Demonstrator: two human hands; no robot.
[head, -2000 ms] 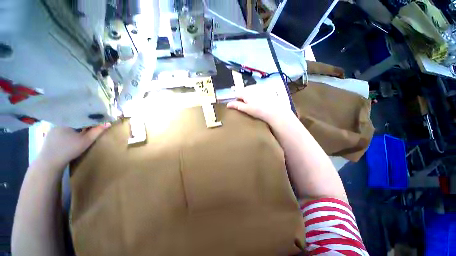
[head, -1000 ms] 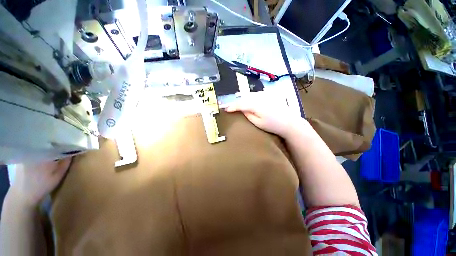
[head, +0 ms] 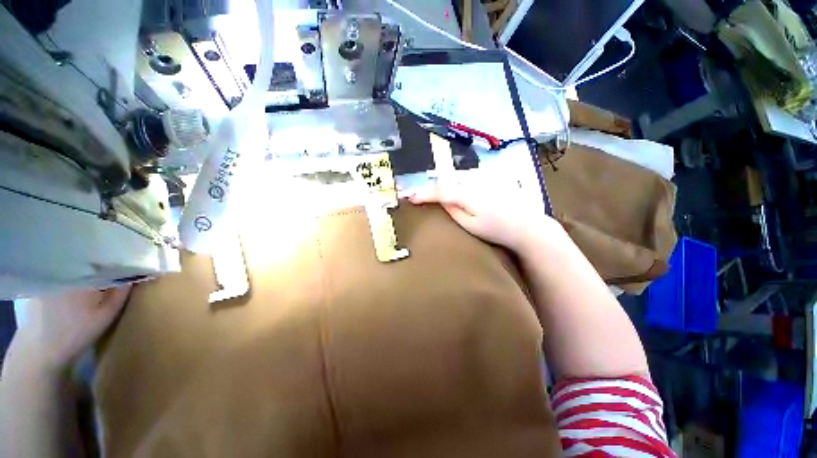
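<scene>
A brown bag body (head: pixel 358 313) with a centre seam spreads from under the machine toward me. Two yellowish hooked jig plates, the right one (head: pixel 385 234) with black handwriting and the left one (head: pixel 230 271), lie over its top edge. A silver clamp block (head: pixel 331 132) is just beyond it. My right hand (head: pixel 475 204) rests at the bag's top right corner, fingers toward the right jig plate. My left hand (head: pixel 76 313) is at the bag's left edge, partly hidden by the white machine head (head: pixel 72 215). Bright glare washes out the middle of the top edge.
A red and black tool (head: pixel 466 133) lies right of the clamp on the table. A white-framed dark screen (head: pixel 564 36) stands behind it. A white tube (head: pixel 260 80) curves down beside the head. A brown bag pile (head: pixel 609 210) lies at right, with a blue crate (head: pixel 685 286) on the floor.
The view has moved closer to the machine, so the head covers more of my left hand. The bag's centre seam shows longer up toward the glare. Both hands remain at the bag's edges.
</scene>
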